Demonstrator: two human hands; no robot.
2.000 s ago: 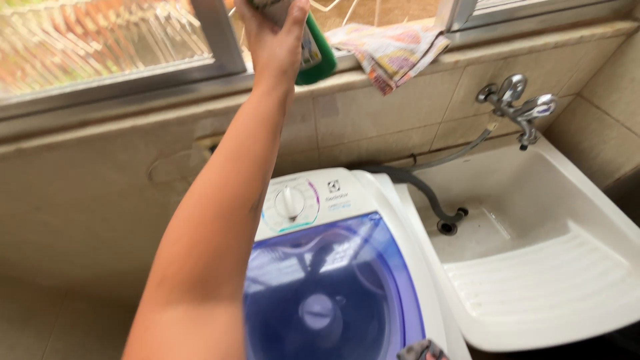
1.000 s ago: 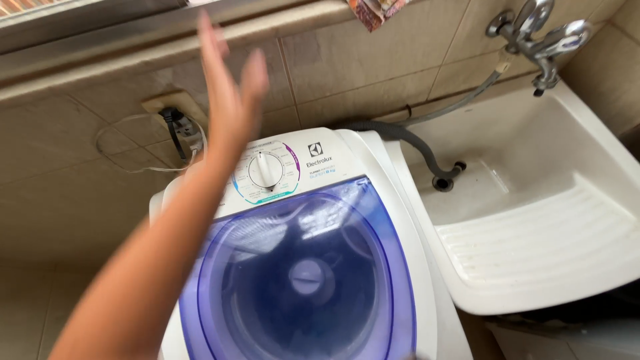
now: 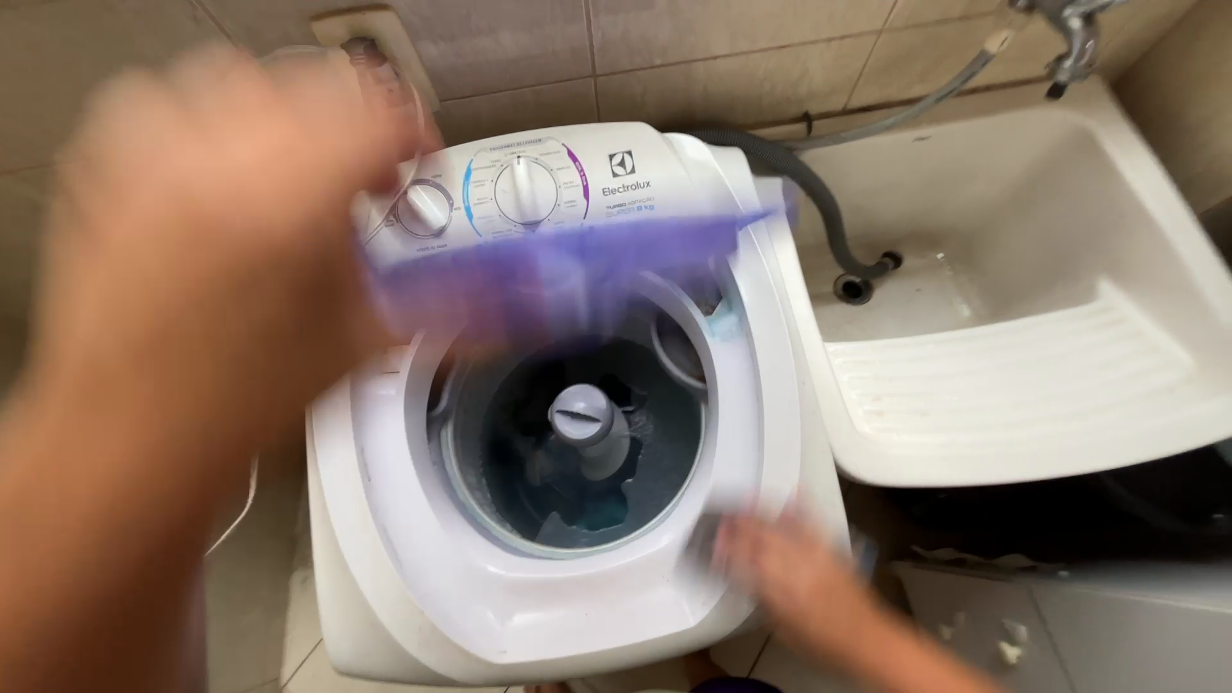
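Note:
The white washing machine (image 3: 712,597) stands with its tub (image 3: 577,452) uncovered; dark water and dark cloth lie around the agitator (image 3: 581,414). Its blurred purple see-through lid (image 3: 597,260) is tilted up below the control dials. My left hand (image 3: 231,202), large and blurred, is at the lid's left side; whether its fingers grip the lid is unclear. My right hand (image 3: 780,558) is over the machine's front right rim, holding a small dark item (image 3: 710,544) too blurred to name.
On the right is a white laundry sink (image 3: 972,423) with a ribbed washboard. A grey drain hose (image 3: 818,192) runs into it from behind the machine, below a metal tap (image 3: 1073,48). A wall outlet (image 3: 380,48) with a cord is at the upper left.
The purple lid, closed in both earlier frames, is now raised, showing the tub. My left hand has left the green bottle it held by the window. My right hand has come into view.

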